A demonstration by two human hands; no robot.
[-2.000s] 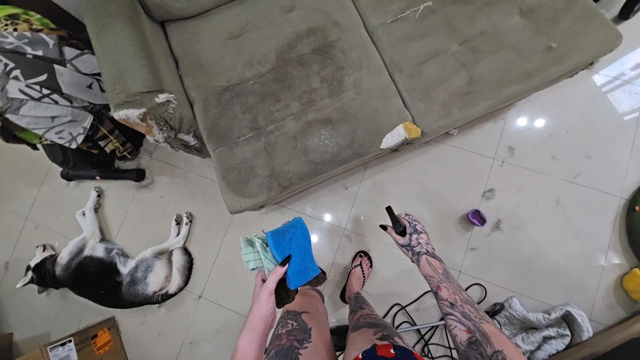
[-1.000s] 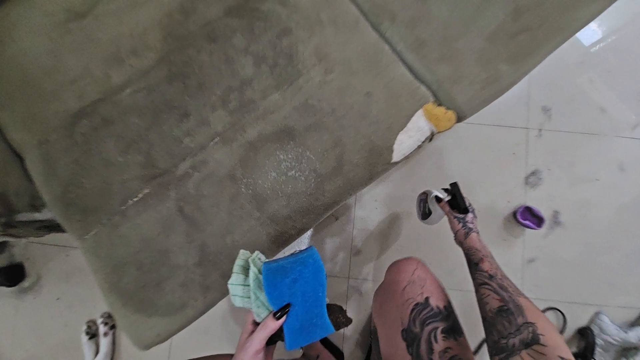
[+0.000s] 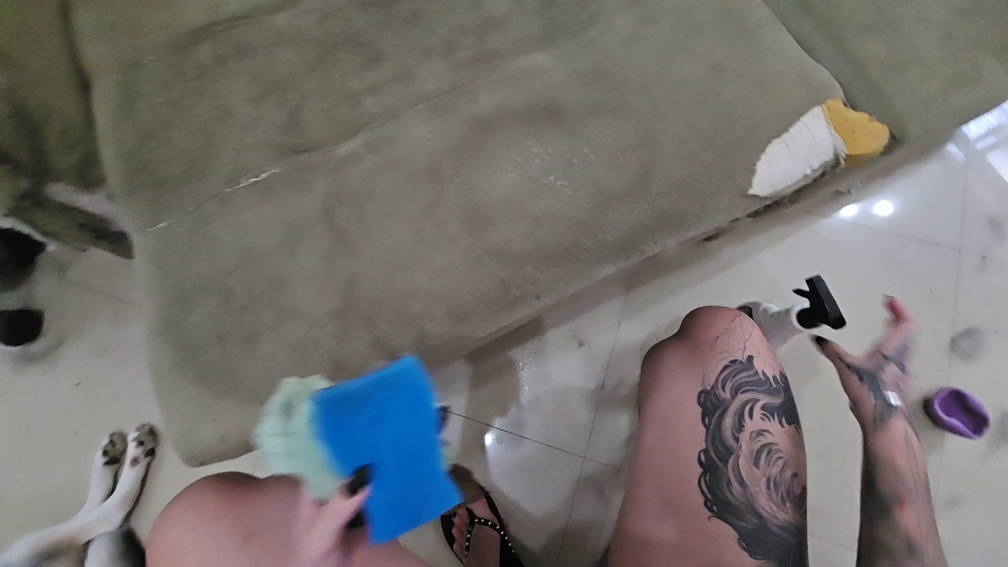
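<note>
My left hand (image 3: pixel 339 512), low and left of the middle, grips a blue cloth (image 3: pixel 386 449) together with a pale green cloth (image 3: pixel 295 433). Both hang by the front corner of a worn, grey-green sofa seat cushion (image 3: pixel 441 205). My right hand (image 3: pixel 878 370) is empty, its fingers spread, just right of a spray bottle (image 3: pixel 780 319) with a black trigger head; the bottle stands on the floor, partly hidden behind my tattooed knee. Pale specks mark the cushion's middle. At its right edge the cover is torn, with white and yellow foam (image 3: pixel 858 132) showing.
A purple bowl-like object (image 3: pixel 958 413) lies on the tiled floor (image 3: pixel 583 394) right of my right hand. A dog's paws (image 3: pixel 130 453) reach in at the lower left. My foot in a black sandal (image 3: pixel 480 528) is below the cloths. Dark round objects (image 3: pixel 20 327) stand at the left.
My right hand has let go of the spray bottle, which it held one second ago. The blue and green cloths remain in my left hand. The view has come closer to the sofa since two seconds ago.
</note>
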